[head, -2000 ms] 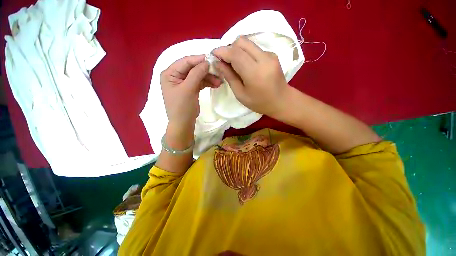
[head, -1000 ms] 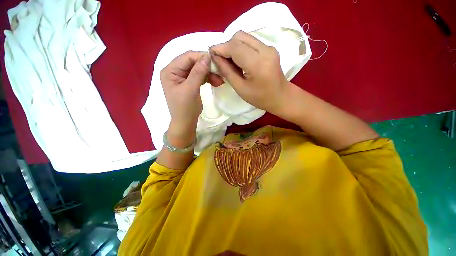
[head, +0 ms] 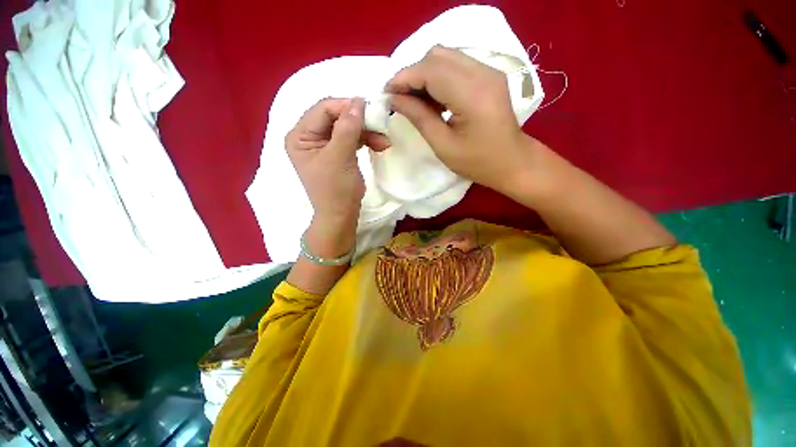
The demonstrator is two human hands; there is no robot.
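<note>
A white garment (head: 423,179) lies bunched on the red cloth under both my hands. My left hand (head: 336,144) pinches a small folded piece of the garment edge (head: 376,113) between thumb and fingers. My right hand (head: 467,113) is just to the right of it, with thumb and fingertips pinched together at the fold. A needle is too small to make out, so I cannot tell what the right fingertips hold. Pale thread (head: 555,77) loops on the red cloth beside the garment's right end.
A long pile of white garments (head: 96,166) lies on the left of the red-covered table (head: 646,113). A small black tool (head: 765,37) lies at the upper right. A brown and white bundle (head: 223,375) and metal equipment (head: 44,349) stand below the table at the lower left.
My right hand has moved slightly right, away from my left fingertips, showing more of the white fold. My left hand has shifted slightly right. The garment's right end moved a little up and right.
</note>
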